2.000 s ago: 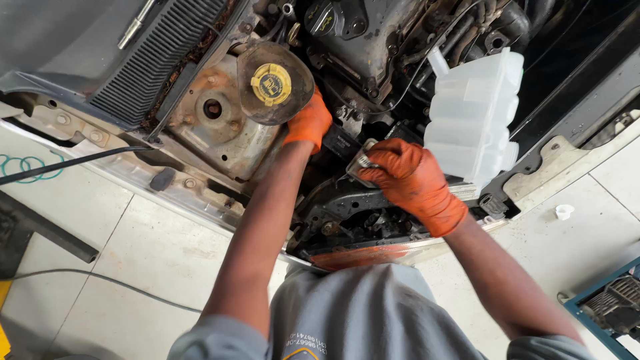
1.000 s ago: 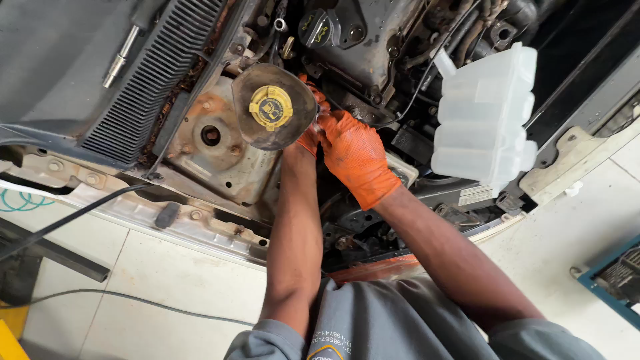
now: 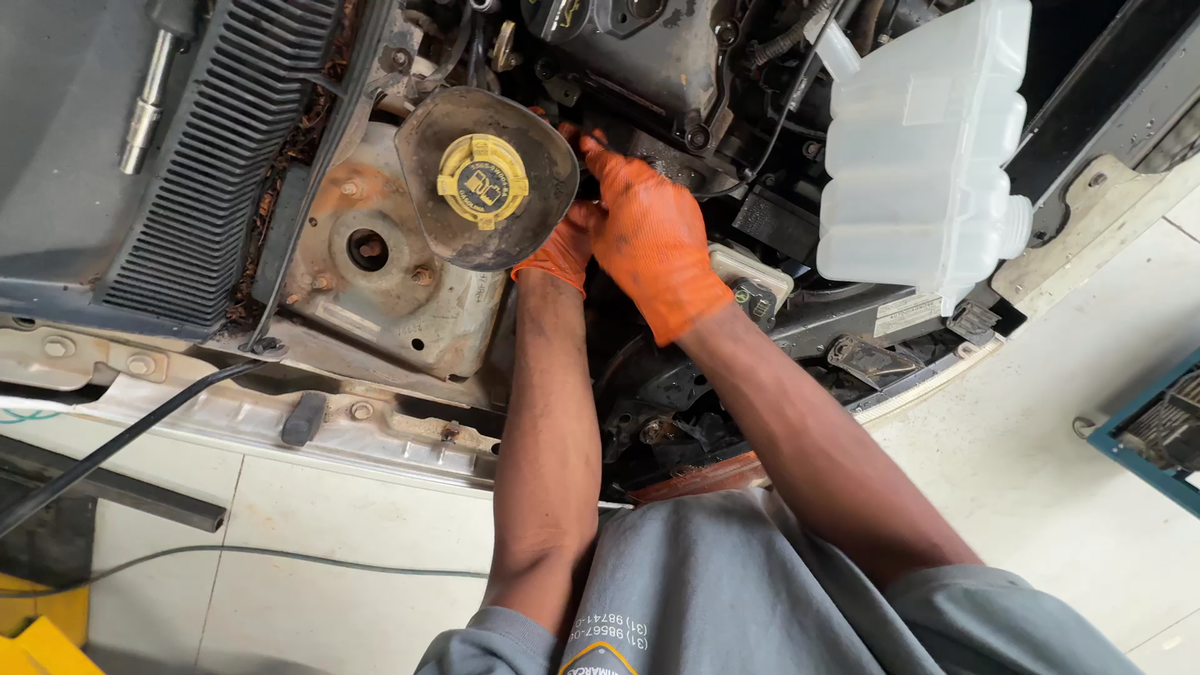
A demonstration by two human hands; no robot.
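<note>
Both hands wear orange gloves and reach down into a car's engine bay. My left hand [image 3: 561, 248] is partly hidden behind the dark filler neck plate [image 3: 418, 141] with its yellow fuel cap [image 3: 483, 181]; its fingers and anything in them are hidden. Against it, at the side of the engine block, lies my right hand [image 3: 652, 234], fingers bent and pointing down among dark parts beneath the engine cover [image 3: 647, 56]. Whether it holds something cannot be told. Just beyond its wrist is a small reservoir with a black cap [image 3: 753, 298].
A translucent plastic reservoir [image 3: 923, 150] rests on the right of the bay. A socket extension [image 3: 148, 108] lies by the ribbed cowl grille [image 3: 225, 159]. The rusty strut tower [image 3: 375, 309] is left of my forearms. A black cable [image 3: 131, 436] crosses the fender; a blue-framed crate [image 3: 1148, 436] stands right.
My right hand, earlier near the front of the bay with a small metallic part, has moved up and left beside my left hand. That part no longer shows.
</note>
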